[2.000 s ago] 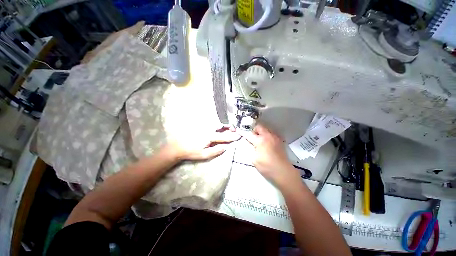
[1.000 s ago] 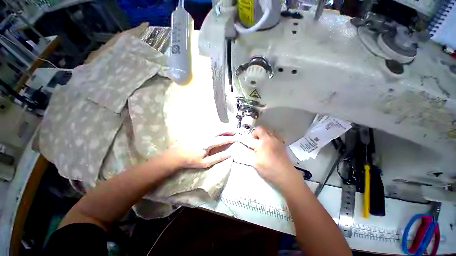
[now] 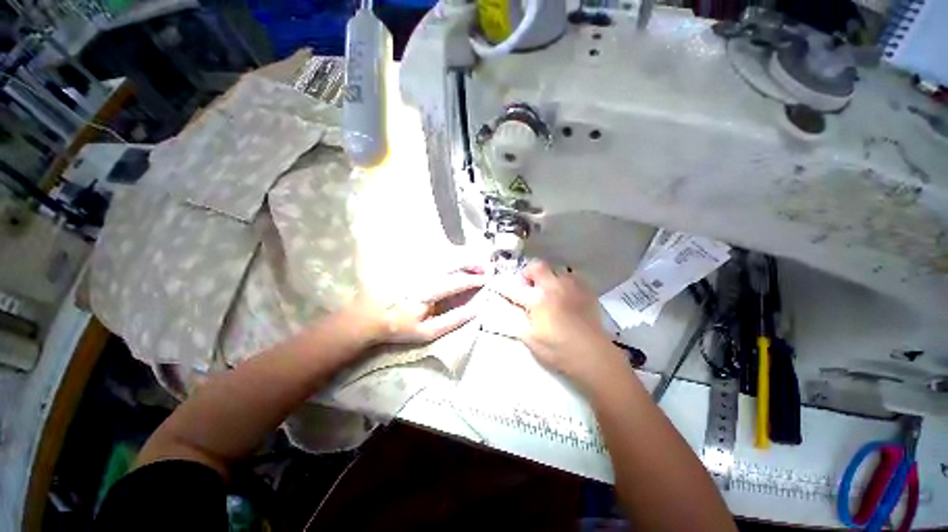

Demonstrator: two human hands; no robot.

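Observation:
The pale patterned garment piece (image 3: 177,265) lies spread left of the needle, with a squarish layer on top. Its right edge runs under my fingers near the presser foot (image 3: 507,249) of the off-white sewing machine (image 3: 665,135). My left hand (image 3: 421,310) lies flat on the cloth, fingertips just left of the foot. My right hand (image 3: 556,312) is right of it, thumb and fingertips together at the cloth edge in front of the foot. Glare hides the exact contact and the needle tip.
A bright lamp (image 3: 365,94) hangs above the cloth. Paper labels (image 3: 660,278) lie under the machine arm. A yellow-handled screwdriver (image 3: 763,395), a metal ruler (image 3: 720,426) and red and blue scissors (image 3: 879,483) lie at right. Brown cardboard (image 3: 255,81) shows behind the cloth.
The cloth's front edge has drawn back from the table edge and folded near my left wrist, showing more table. Both hands stay beside the presser foot. The view has shifted slightly.

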